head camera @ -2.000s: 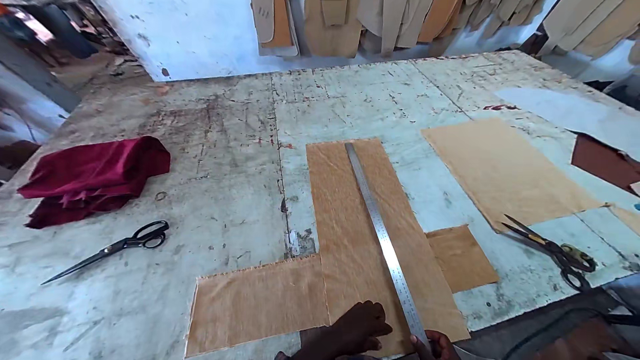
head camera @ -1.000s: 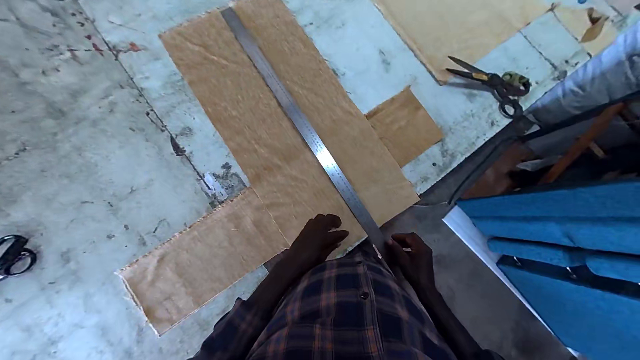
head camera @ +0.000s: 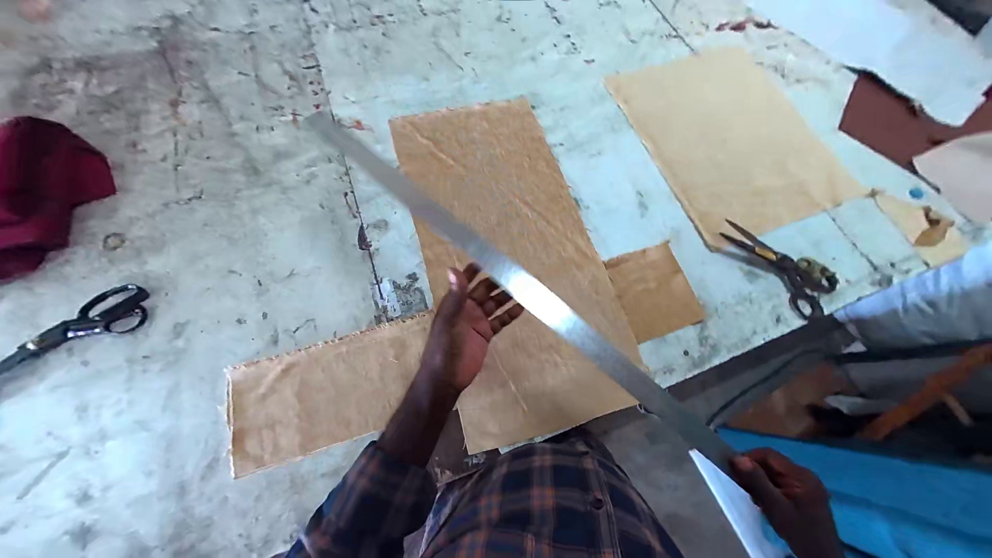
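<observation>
A long steel ruler [head camera: 542, 302] is raised at a slant over the cloth, its near end in the grip of my right hand [head camera: 787, 492]. My left hand [head camera: 469, 325] is beneath the middle of the ruler, palm turned up and fingers spread; whether it touches the metal cannot be told. Under them a long piece of brown cloth [head camera: 496, 178] lies flat on the worktable. One brown strip [head camera: 325, 395] lies at its lower left, and a small brown piece [head camera: 657, 293] adjoins its right edge.
Black-handled scissors [head camera: 97, 322] and folded maroon cloth [head camera: 39, 190] lie at left. At right are a beige cloth panel [head camera: 736, 139], dark scissors [head camera: 783, 267] and dark red cloth [head camera: 883, 120]. The table's near edge runs beside a blue surface [head camera: 899, 488].
The ruler, earlier flat along the long brown cloth, is now lifted and turned across it. My left hand has come forward from the near edge and turned palm up. The view has shifted.
</observation>
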